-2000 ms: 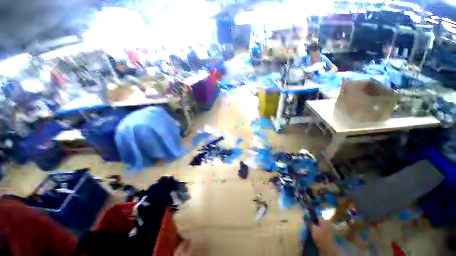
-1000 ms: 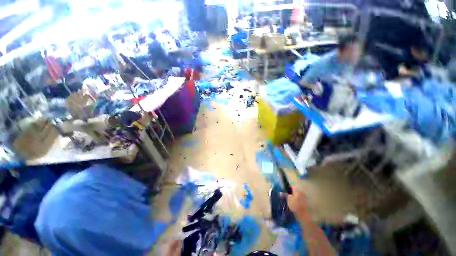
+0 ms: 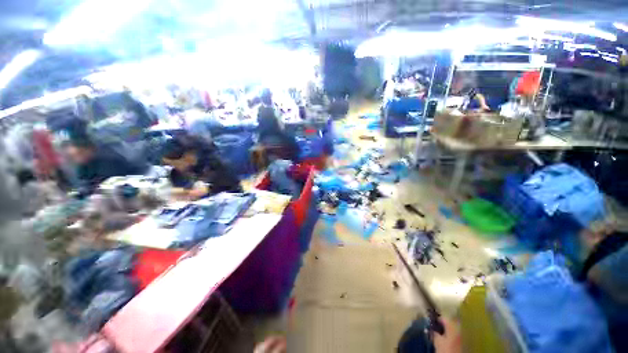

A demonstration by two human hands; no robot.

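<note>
My right hand [image 3: 449, 338] is at the bottom edge right of centre, blurred and partly cut off. It holds a dark cut panel [image 3: 416, 336], which hangs at the picture's lower edge. A long, narrow dark strip [image 3: 417, 284] rises from the same hand, slanting up and left over the floor. My left hand [image 3: 270, 345] shows only as a small blurred part at the bottom edge. Whether it holds anything cannot be told.
A pale table [image 3: 200, 276] with grey-blue pieces and a purple side stands left. Seated people are behind it. Right are a yellow crate [image 3: 475, 318] with blue cloth, a green basin [image 3: 486, 216] and a table with boxes. Scraps litter the tan floor [image 3: 344, 269].
The view has moved forward along the aisle. The blue-covered seat has left the view, and the purple-sided table is now close on the left. My right hand still holds the dark panel.
</note>
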